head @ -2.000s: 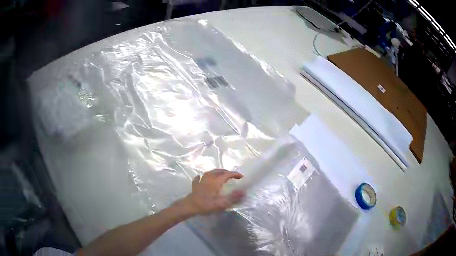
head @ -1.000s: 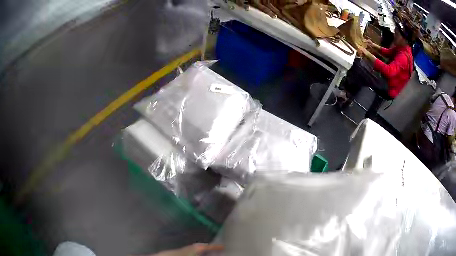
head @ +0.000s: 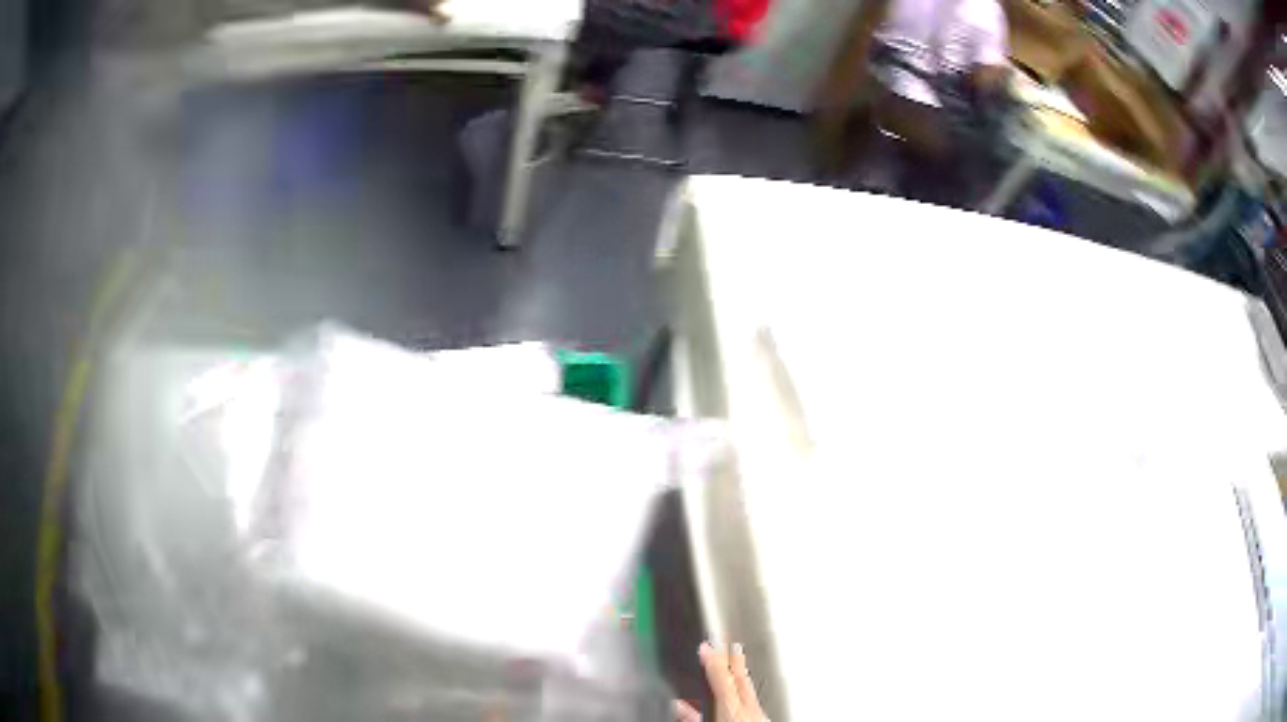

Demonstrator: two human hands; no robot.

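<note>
A packed bag (head: 466,508) in shiny clear plastic lies at the left, on top of other wrapped packs, and is overexposed and blurred. Green bin parts (head: 593,378) show behind it and at its right side. My right hand (head: 727,688) is small and cut off by the bottom edge, beside the white table's near side. Its fingers are apart and nothing shows in them. It is right of the packed bag and not touching it. My left hand is not in view.
The white table (head: 988,423) fills the right side, strongly overexposed. Grey floor with a yellow line (head: 57,494) is at the left. Another white table (head: 381,50) stands at the back left. A person in a light top (head: 946,43) is at the back, with brown material at the far right.
The view has swung from the worktable to the bin, then back rightward. The packed bag that was in front of me at the lower right now lies on the pile at left. My left hand has left view.
</note>
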